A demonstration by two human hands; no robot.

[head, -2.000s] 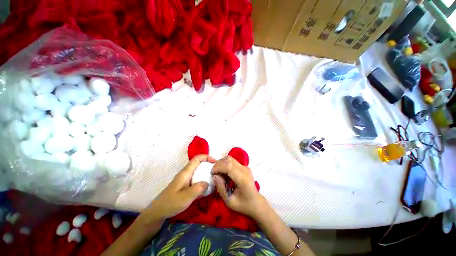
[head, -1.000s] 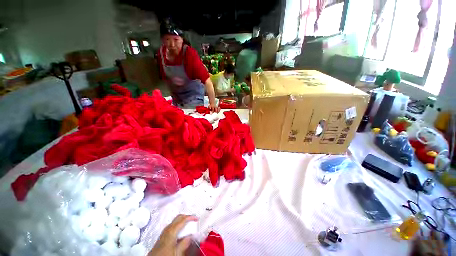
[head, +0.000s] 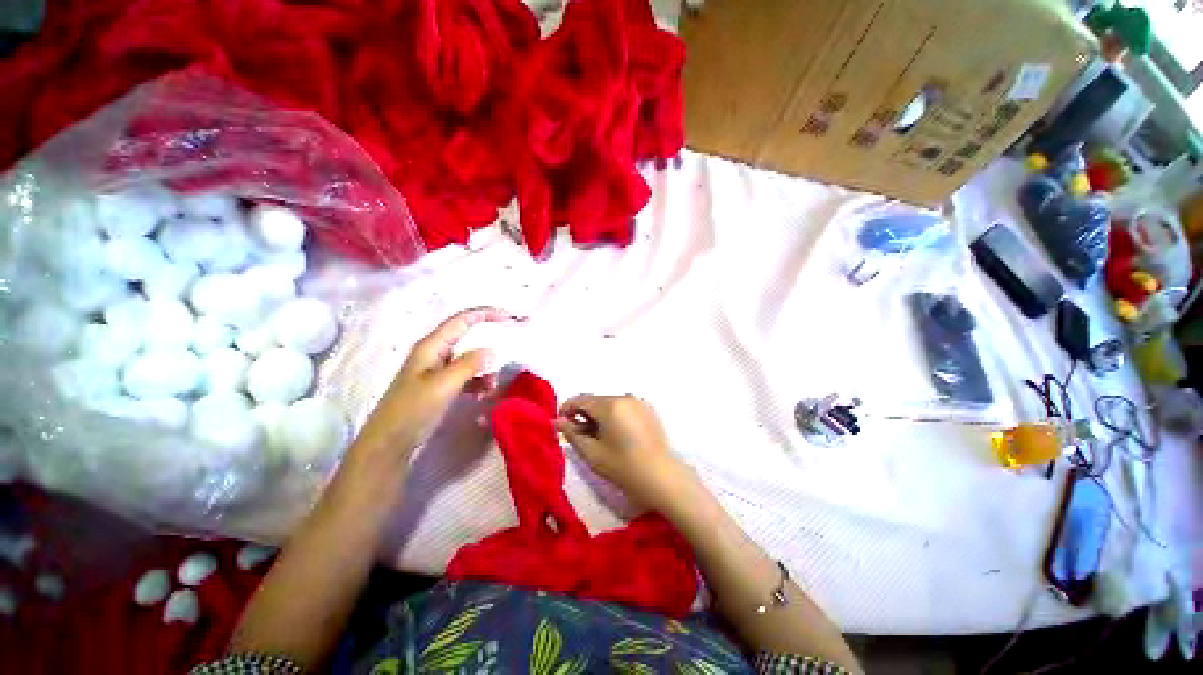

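Note:
A red plush piece (head: 534,462) lies over my lap at the table's near edge, one long end pointing up between my hands. My left hand (head: 442,376) holds a white ball (head: 495,346) in its fingers, left of and above the tip of that end; the ball blends into the white cloth. My right hand (head: 614,435) is at the right of the tip, fingers curled round a small dark item (head: 582,422), perhaps snips. I cannot make out a needle or thread at its fingertips.
A clear bag of white balls (head: 172,317) is at left. Red plush pieces (head: 528,119) and a cardboard box (head: 871,92) are behind. A silver holder (head: 829,418), amber handle (head: 1026,446) and smartphone (head: 1079,534) are at right. White balls on red lie below left.
The view has dropped from the room, with a person behind the table, back to my lap. My right hand has come in from the lower right edge to beside the red end.

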